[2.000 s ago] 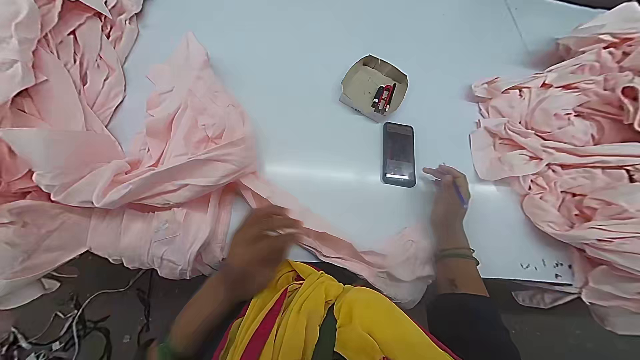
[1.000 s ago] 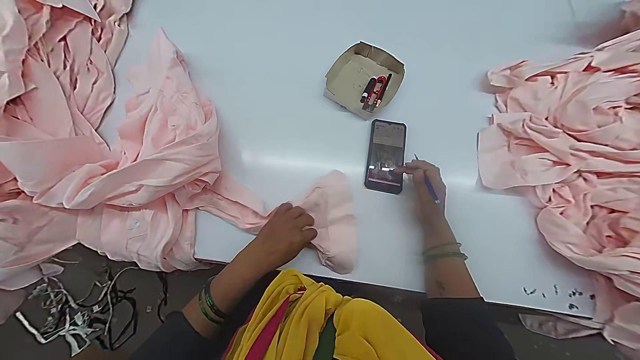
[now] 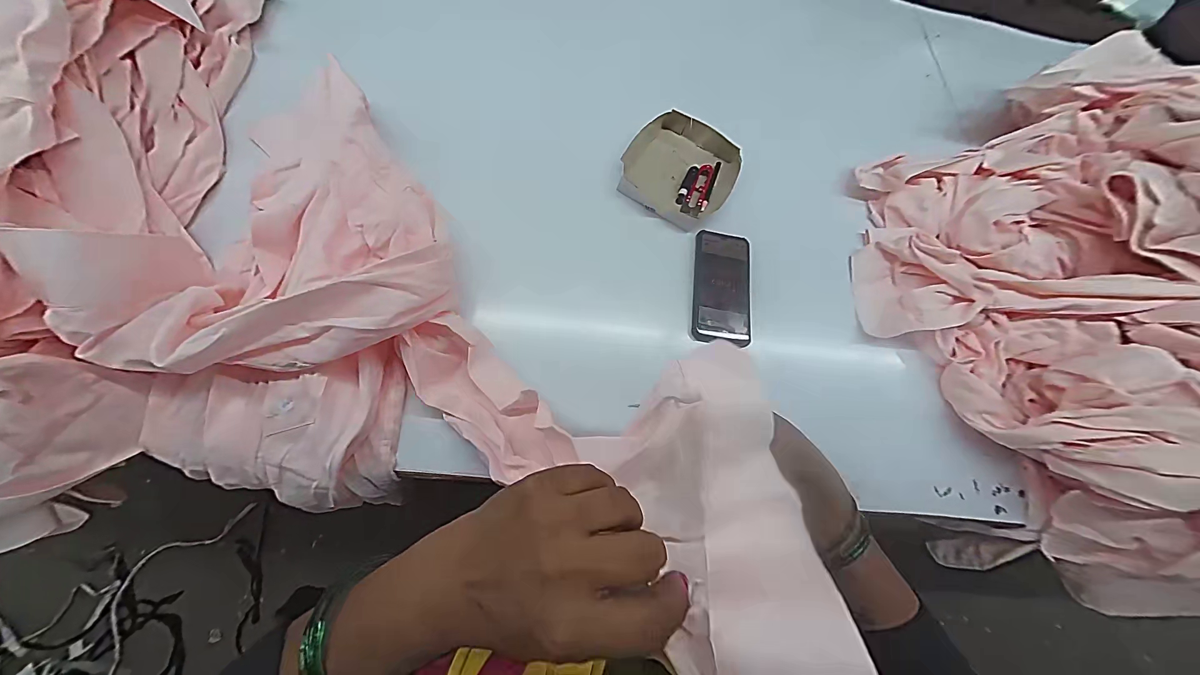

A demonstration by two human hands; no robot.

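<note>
My left hand [image 3: 572,562] pinches a length of pale pink fabric [image 3: 741,506] at the table's near edge, its fingers curled over the cloth. Behind the raised cloth is my right hand [image 3: 806,469], mostly hidden, so its fingers and whatever they hold cannot be seen. A twisted pink strip [image 3: 487,403] runs from this piece to the garment heap [image 3: 356,300] on the left. Beyond the raised cloth lies a black smartphone [image 3: 722,286] with its screen lit.
On the white table [image 3: 562,187] stands an open cardboard box [image 3: 656,164] with several small red and black items. Another heap of pink fabric [image 3: 1050,262] covers the right side. Cords and scraps [image 3: 122,591] lie on the dark floor at lower left.
The pink piece that lay flat by my left hand is now lifted between my hands. My right hand, at the phone with a blue pen a second ago, has moved down behind the cloth.
</note>
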